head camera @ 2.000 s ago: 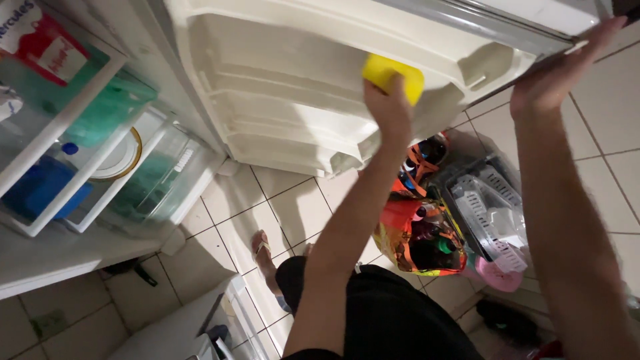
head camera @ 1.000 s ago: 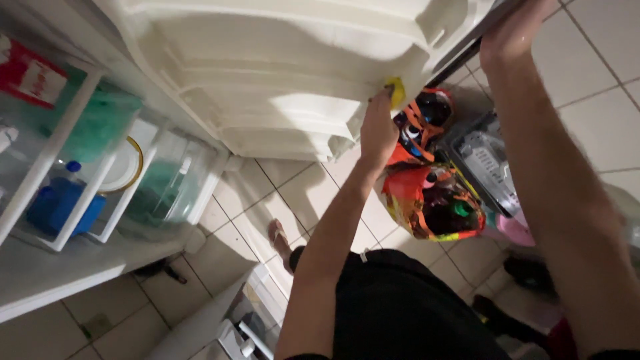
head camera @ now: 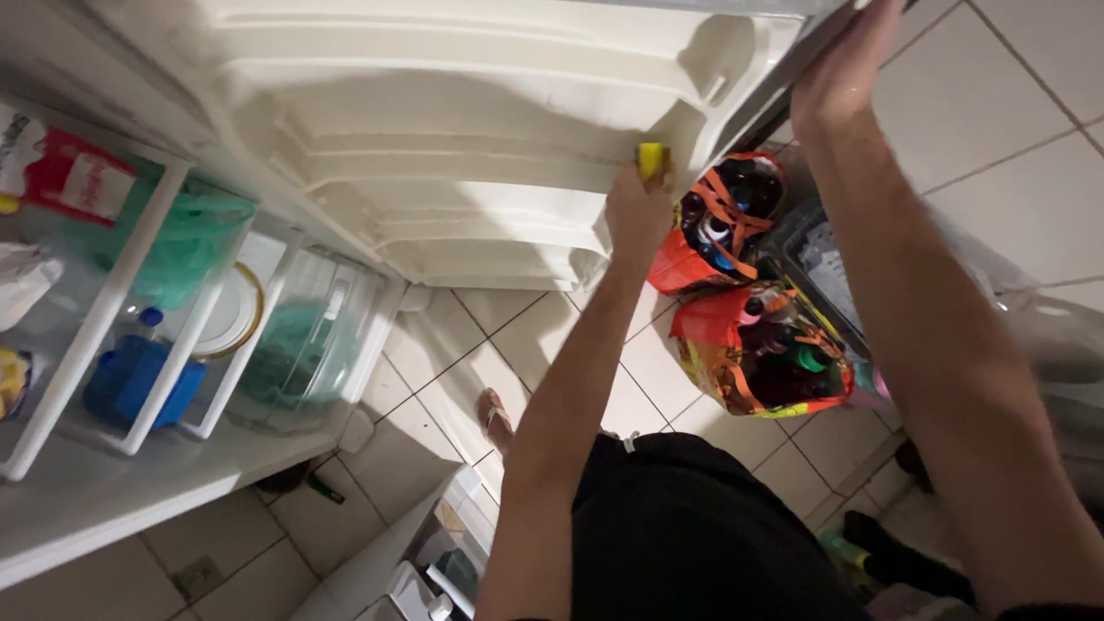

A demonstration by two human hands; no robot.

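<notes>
The inner panel of an open refrigerator door (head camera: 448, 112) fills the upper middle, its moulded shelf ridges bare. My left hand (head camera: 640, 203) grips a yellow sponge (head camera: 650, 161) against the panel near its right edge. At the top right my right hand (head camera: 841, 86) rests against the outer edge of the door; its fingers are partly cut off by the frame, so whether they curl around the edge cannot be told.
Refrigerator shelves at the left hold a blue bottle (head camera: 142, 379), a gold-rimmed plate (head camera: 228, 315), green bags and a clear drawer (head camera: 297, 345). Orange bags of bottles (head camera: 763, 349) and a dark crate (head camera: 819, 259) stand on the tiled floor. A white appliance (head camera: 388, 552) is below.
My left hand with the sponge has moved over the inner door panel and remains near its right edge. My right hand stays at the door's edge.
</notes>
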